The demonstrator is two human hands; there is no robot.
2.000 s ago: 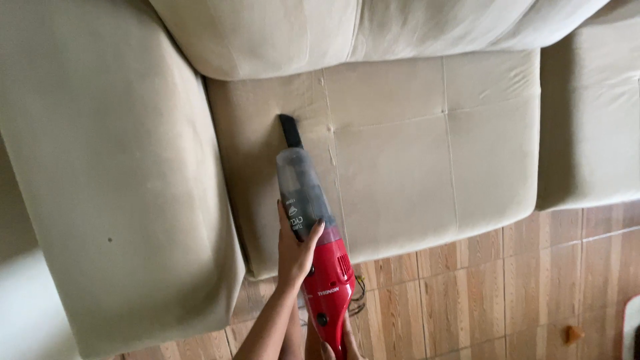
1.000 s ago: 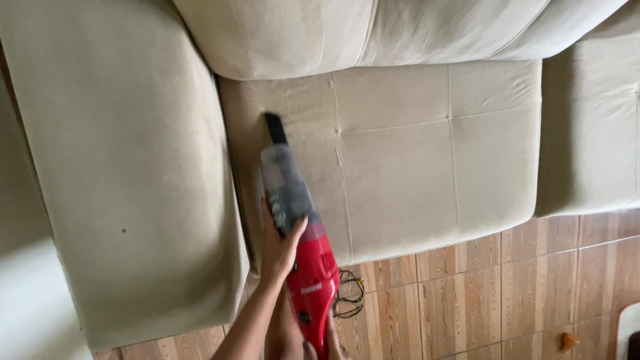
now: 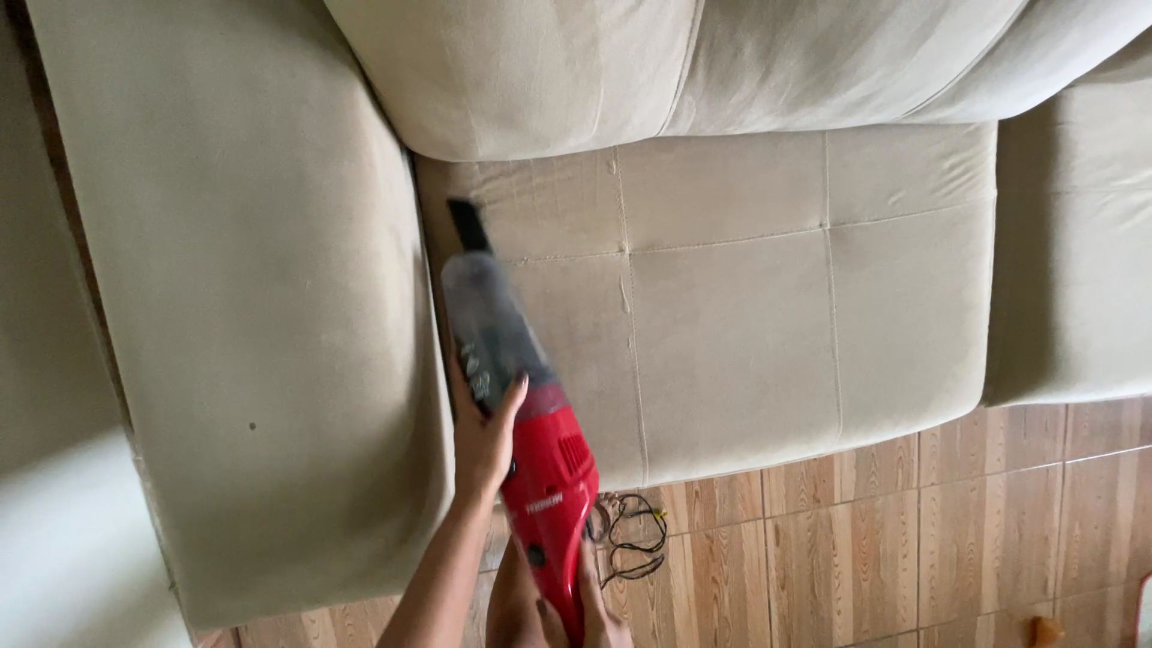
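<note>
A red Mondial handheld vacuum cleaner (image 3: 556,459) with a smoky clear dust container (image 3: 495,315) points up across the beige sofa seat (image 3: 738,333). Its black crevice nozzle (image 3: 468,225) is over the seat's back left corner, by the armrest (image 3: 261,297) and just below the back cushion (image 3: 558,72); whether it touches the fabric I cannot tell. My left hand (image 3: 486,432) supports the vacuum where container and red body meet, thumb on top. Around the handle at the bottom edge my right hand (image 3: 598,603) is closed, its fingers partly hidden.
A dark coiled cord (image 3: 637,540) lies on the wood-look tiled floor (image 3: 855,531) by the sofa's front edge. Another seat section (image 3: 1080,261) is at the right. A small orange-brown thing (image 3: 1046,630) rests on the floor at the lower right. A pale wall is at the far left.
The vacuum in my hands has moved left across the seat, its nozzle now closer to the armrest. Both hands keep their hold on it.
</note>
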